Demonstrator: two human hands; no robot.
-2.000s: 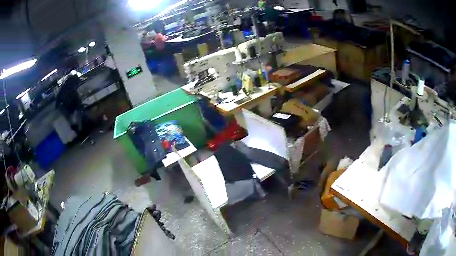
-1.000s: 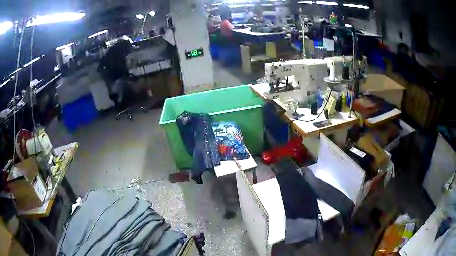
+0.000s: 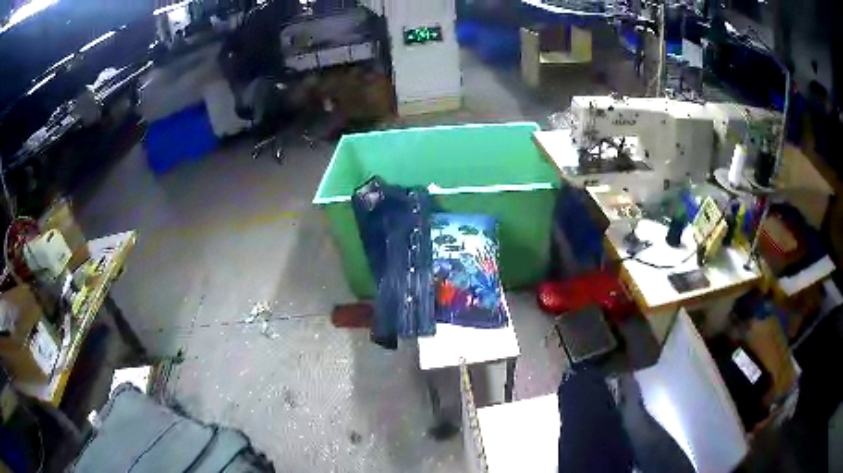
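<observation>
Neither of my hands is in view. A pile of grey-blue garments (image 3: 162,439) lies nearest to me at the bottom left, cut off by the frame edge. Ahead, a dark blue garment with a row of snap buttons (image 3: 407,268) hangs over the rim of a large green bin (image 3: 356,152). A bright blue printed cloth or cushion (image 3: 469,268) lies beside it on a small white-topped stool or table (image 3: 467,345). Dark fabric (image 3: 592,420) drapes over a high-sided white desk (image 3: 519,430) at the bottom right.
A sewing machine (image 3: 647,139) stands on a table at the right, with thread cones and small tools. A red item (image 3: 582,294) lies below it. A cluttered table (image 3: 92,277) is at the left. A blue bin (image 3: 180,137) and a chair (image 3: 268,111) are farther back.
The view has turned and moved closer to the green bin, which now sits near the centre. The grey garment pile has slid down and left, mostly out of frame.
</observation>
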